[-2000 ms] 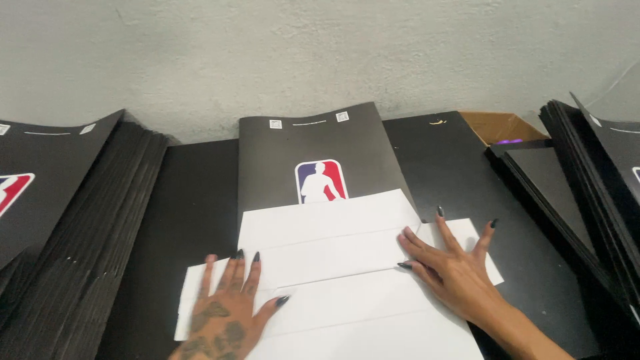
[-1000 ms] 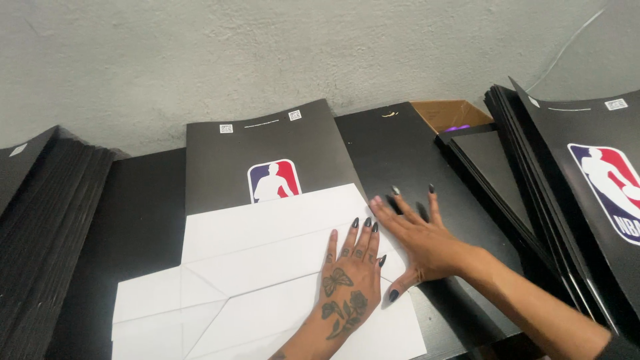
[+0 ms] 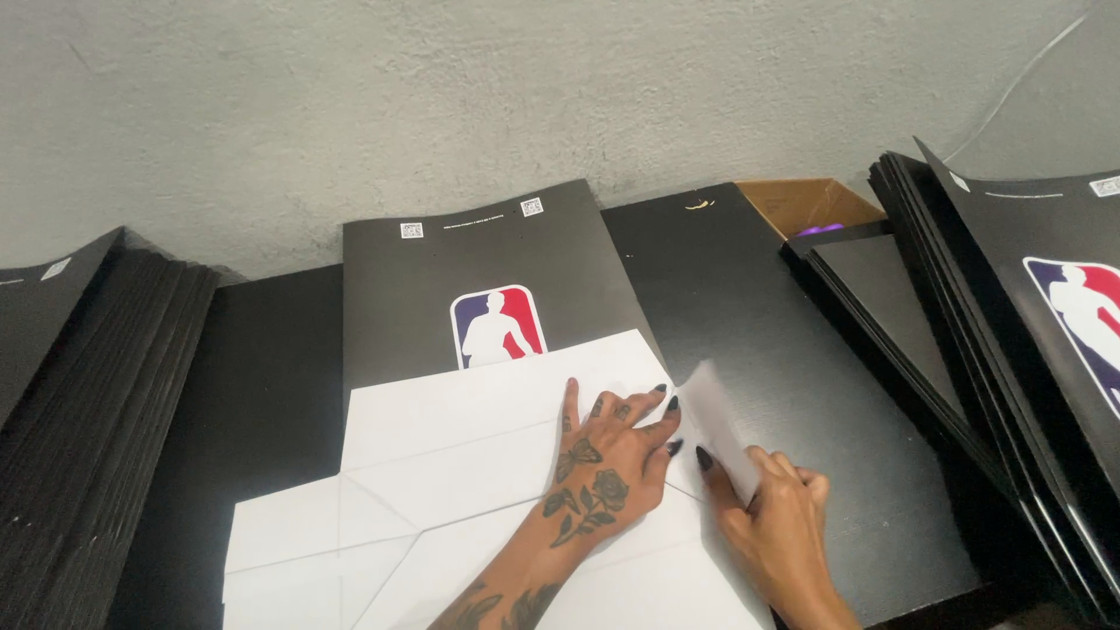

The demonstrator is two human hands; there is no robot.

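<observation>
A white paper sheet with crease lines (image 3: 455, 429), the folded bottom of a bag by its look, lies over a black printed sheet or bag (image 3: 402, 297) bearing a red, white and blue logo. My left hand (image 3: 604, 472) presses on the white paper near its right edge, fingers bent, holding nothing. At that edge my right hand (image 3: 774, 525) pinches a raised, blurred white flap (image 3: 717, 420) between thumb and fingers.
Stacked black sheets or flat bags (image 3: 114, 420) stand at the left. Another black stack (image 3: 971, 350) stands at the right, beside smaller black pieces (image 3: 884, 306). Behind them is an open cardboard box (image 3: 814, 197) with something purple inside. The black table (image 3: 700, 262) meets a rough grey wall.
My left hand has moved right across the white paper. My right hand, spread at the paper's right edge before, has closed on the flap and lifted it. The view has shifted.
</observation>
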